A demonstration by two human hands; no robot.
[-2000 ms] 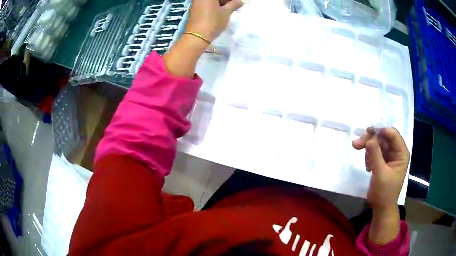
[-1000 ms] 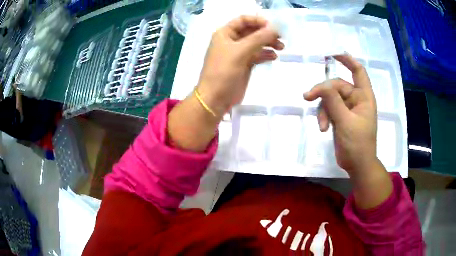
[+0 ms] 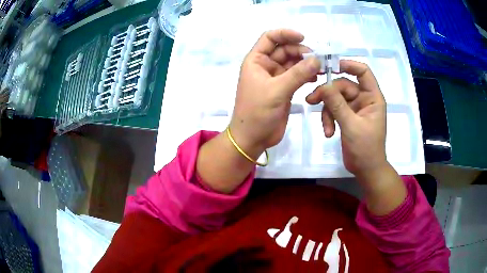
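My left hand [image 3: 275,88] holds a small white plastic piece [image 3: 319,61] between thumb and fingers above the white blister tray [image 3: 213,104]. My right hand [image 3: 352,106] holds a thin shaft part [image 3: 329,73] upright between thumb and fingers. The shaft part and the white piece meet or overlap between my fingertips. Whether one sits inside the other cannot be told.
Clear blister trays with white and dark parts [image 3: 125,66] lie on the green bench at left. Blue trays [image 3: 446,40] are stacked at upper right, with a black smartphone [image 3: 431,117] below them. A cardboard box [image 3: 109,178] is below the bench.
My left hand has come back from the far side with a white piece. My right hand has moved up and inward with the shaft part. The two hands now meet over the tray.
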